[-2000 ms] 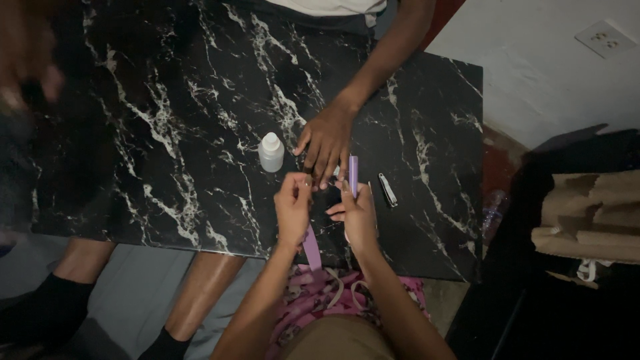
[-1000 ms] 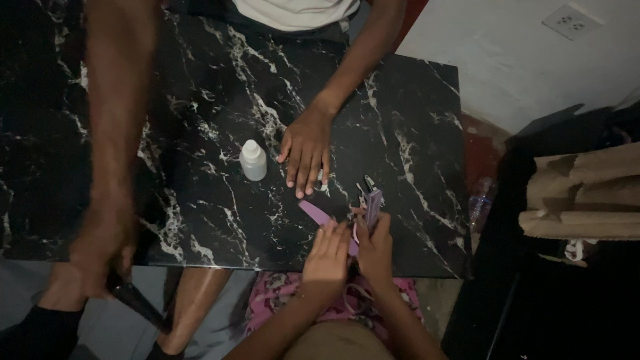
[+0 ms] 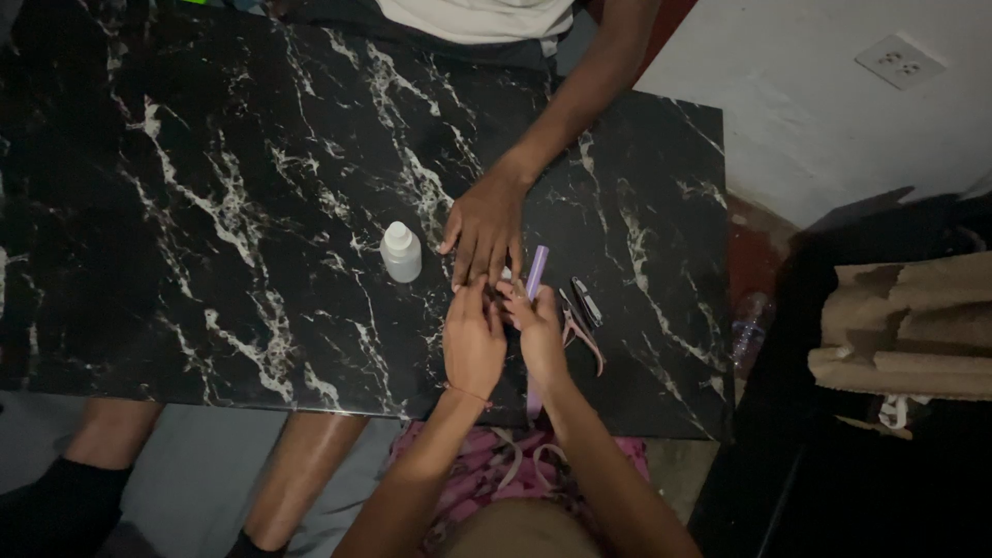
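My left hand is at the fingertips of another person's hand, which lies palm down on the black marble-patterned table. My right hand is beside it, closed around a slim purple stick-like tool that points up past the fingers. What the left fingers grip is hidden. A purple nail file lies partly under my right wrist. To the right of my right hand are a cuticle nipper with pinkish handles and a metal nail clipper. A white-capped plastic bottle stands left of the other person's hand.
The table's near edge runs just in front of my lap. Another person's legs show below it at the left. Brown folded cloth or paper is off to the right, below a wall outlet.
Both my hands have moved from the near table edge up to the other person's fingertips. The nipper now lies on the table. The arm at the left has gone out of view.
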